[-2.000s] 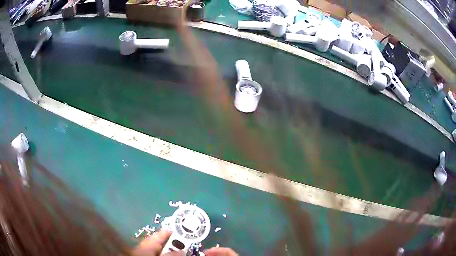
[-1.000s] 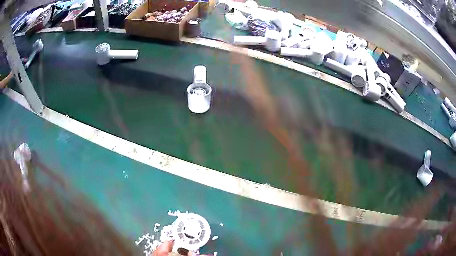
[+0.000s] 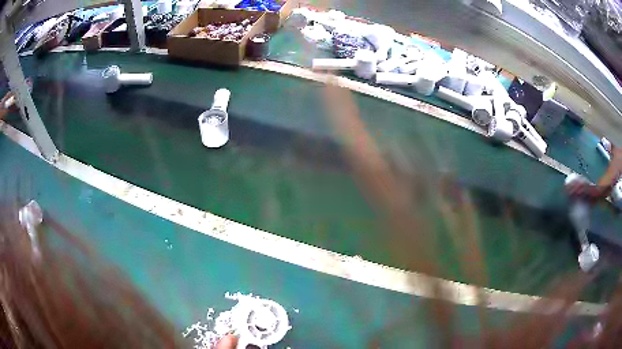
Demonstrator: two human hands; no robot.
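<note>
A white handheld fan (image 3: pixel 281 320) lies face up at the bottom edge, its round slotted head showing and its handle cut off by the picture's edge. My left hand (image 3: pixel 227 341) shows only as a thumb or fingertip on the fan, by the base of its head; the rest is out of the picture. My right hand is not in view. A heap of tiny white plastic parts (image 3: pixel 204 330) lies on the teal bench beside and behind the fan head.
A pale rail (image 3: pixel 273 240) separates bench and green conveyor. Fans (image 3: pixel 215 129) lie on the belt. Another person's hand (image 3: pixel 595 189) touches a fan at right. Another fan (image 3: pixel 31 217) lies at left. Across stand a brown box (image 3: pixel 208 51) and piled fans. Blurred hair-like strands cover parts.
My right hand, seen two seconds ago at the fan, has gone from view. The belt's fans have moved left. Another person's hand has appeared at the right.
</note>
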